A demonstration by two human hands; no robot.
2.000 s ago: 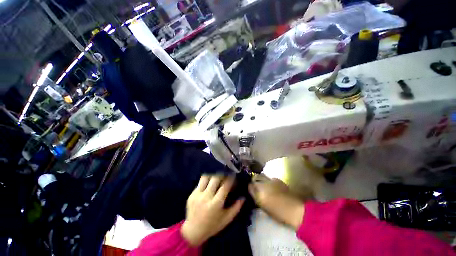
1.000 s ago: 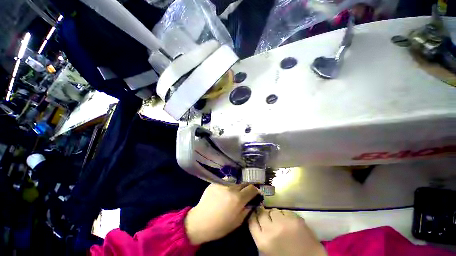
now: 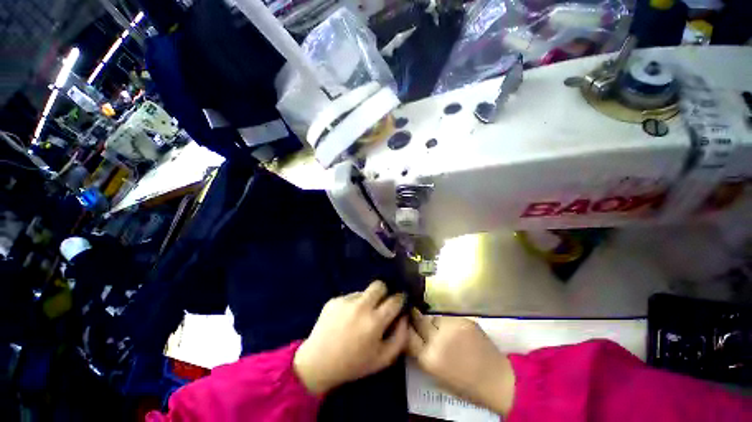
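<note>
The dark garment body [image 3: 284, 264] lies left of and under the needle area of the white lockstitch machine [image 3: 486, 177]. My left hand [image 3: 350, 338] rests on the cloth just in front of the presser foot, its fingers bent and pinching the dark cloth. My right hand [image 3: 462, 358] is beside it, its fingertips touching the left hand's and gripping the cloth edge. The presser foot and needle [image 3: 420, 262] are small and blurred, lit yellow. The cloth between the fingertips is mostly hidden.
A black glossy packet [image 3: 697, 338] lies at the right. Clear plastic bags [image 3: 495, 41] are behind the machine. A white rod [image 3: 276, 33] rises at the arm's left end. Hanging dark pieces [image 3: 206, 74] are behind left. A pale sheet [image 3: 206, 338] shows at lower left.
The view leaned in close, then drew back. Both hands now sit slightly in front of the needle area with fingertips together; two seconds ago they were apart, my left hand more spread on the cloth.
</note>
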